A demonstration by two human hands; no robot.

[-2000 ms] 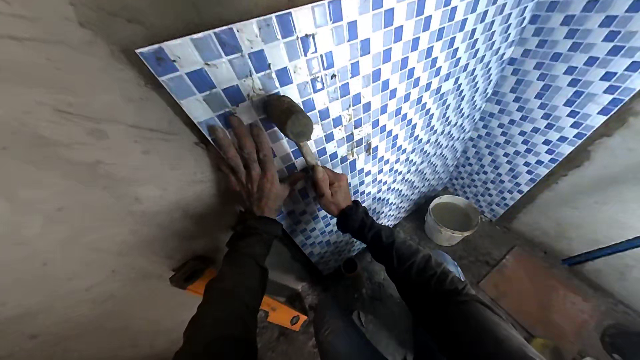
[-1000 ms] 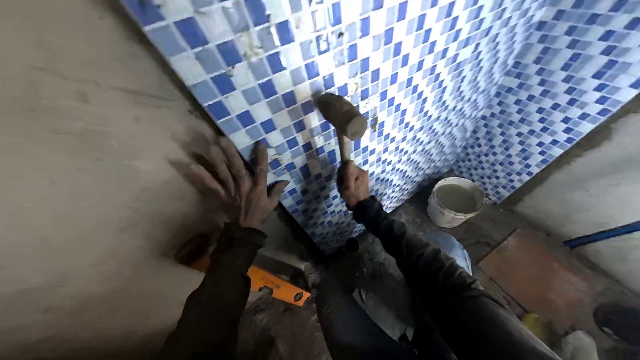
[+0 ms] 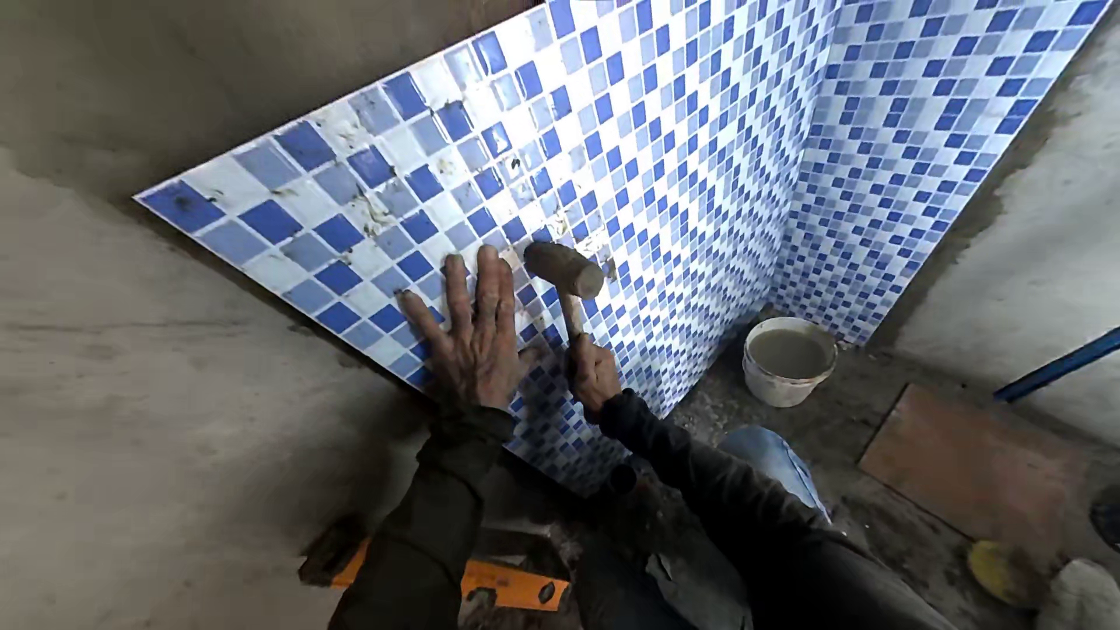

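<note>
My left hand (image 3: 477, 337) lies with spread fingers on the blue-and-white mosaic-patterned wall tiles (image 3: 367, 236), near their lower left edge. It grips nothing. In my right hand (image 3: 597, 372) is the wooden handle of a rubber mallet (image 3: 564, 269). The mallet's head is at the tiled surface, just right of my left fingertips; whether it touches cannot be told. Smears of mortar mark the tile faces around and above the head.
A white bucket (image 3: 789, 360) of grey mix stands on the floor by the tiled corner. An orange spirit level (image 3: 512, 584) lies below my left arm. A reddish-brown board (image 3: 971, 459) and a blue bar (image 3: 1059, 363) are at the right. Bare wall (image 3: 149, 420) borders the tiles.
My left hand has moved from the tiles' edge, where it was one second ago, onto the tile faces. The mallet stays in my right hand. The view has shifted.
</note>
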